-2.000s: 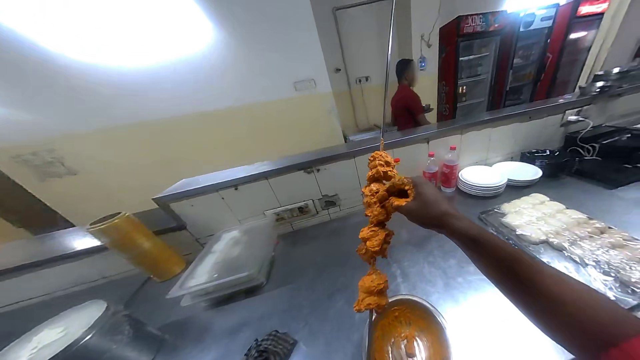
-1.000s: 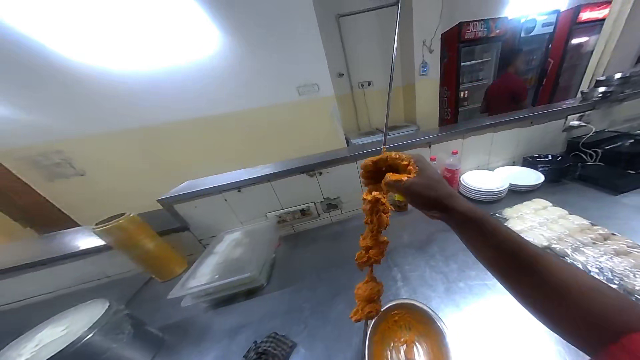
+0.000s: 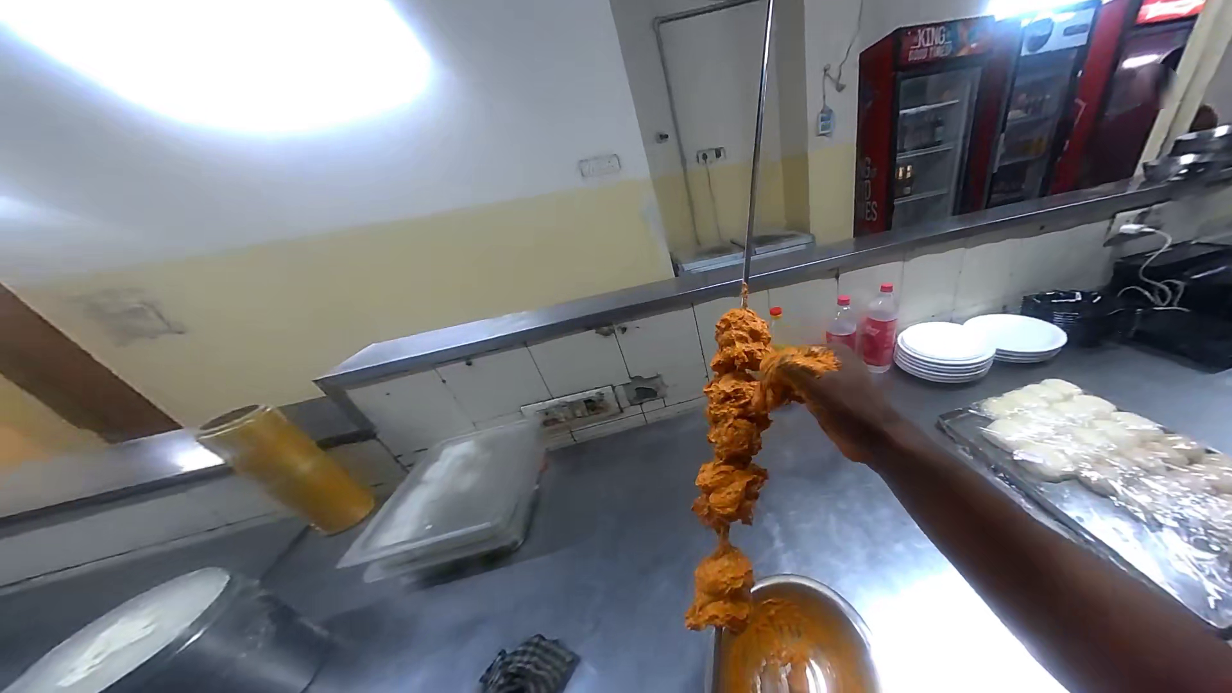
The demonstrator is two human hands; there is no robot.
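Note:
A long metal skewer [image 3: 758, 144] stands upright, threaded with several orange marinated chunks, probably meat [image 3: 736, 438]. My right hand [image 3: 818, 390] is beside the upper chunks, its fingers coated in orange marinade and touching or very near them; whether they grip a piece is unclear. Beneath the skewer's lower end is a steel bowl [image 3: 863, 616] smeared with orange marinade. My left hand is not in view, and what holds the skewer cannot be seen.
White plates [image 3: 943, 348], plastic bottles [image 3: 878, 327] and a tray of wrapped dough balls [image 3: 1078, 433] are at right. Lidded plastic containers [image 3: 452, 491], a yellow cylinder [image 3: 289, 467], a large pot [image 3: 192, 645] and a checked cloth [image 3: 529, 666] are at left and front. A ledge [image 3: 577, 313] runs behind.
My right hand has moved down from near the top of the chunks since one second ago. The person in red seen beyond the ledge has moved to the right.

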